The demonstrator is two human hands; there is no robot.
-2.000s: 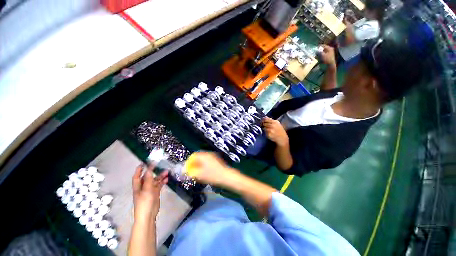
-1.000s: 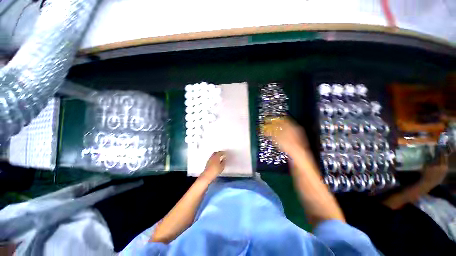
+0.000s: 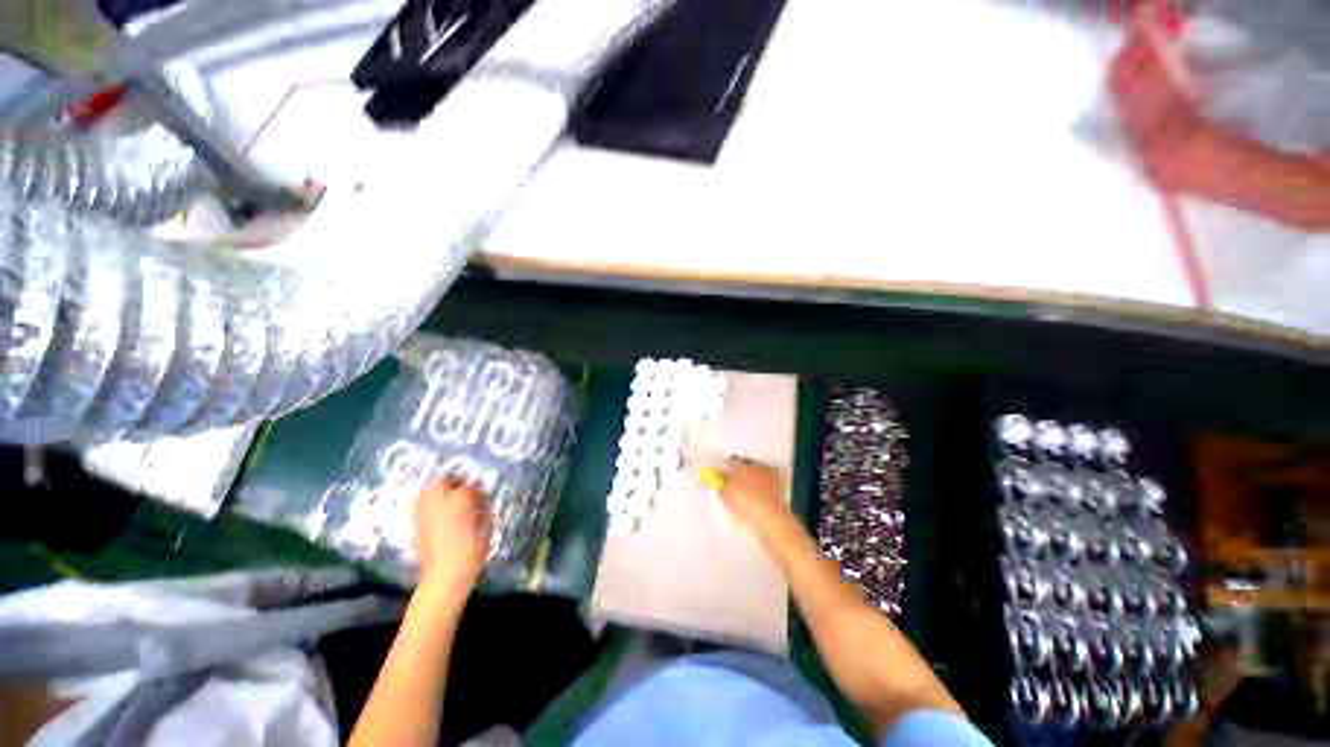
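Observation:
My left hand (image 3: 454,528) is on the front part of the clear plastic packing (image 3: 503,387), which holds ring-and-stem fittings; its fingers are over the fittings and I cannot tell whether they grip one. My right hand (image 3: 751,489) is over the pale work board (image 3: 700,577), beside the rows of white round caps (image 3: 656,423) on the board's left part. A small yellow spot shows at its fingertips; whether it is a tool or a finger cover is unclear. A heap of small metal hardware (image 3: 862,496) lies right of the board.
A black tray of chrome ring fittings (image 3: 1094,569) is at the right. A silver flexible duct (image 3: 321,329) hangs over the left side. The white bench (image 3: 904,161) runs behind, with black trays (image 3: 678,88) and another person's arm (image 3: 1218,161) over it.
The view has turned left. My left hand has moved from the board's front edge to the clear packing. My right hand has moved from the small hardware to the board near the white caps.

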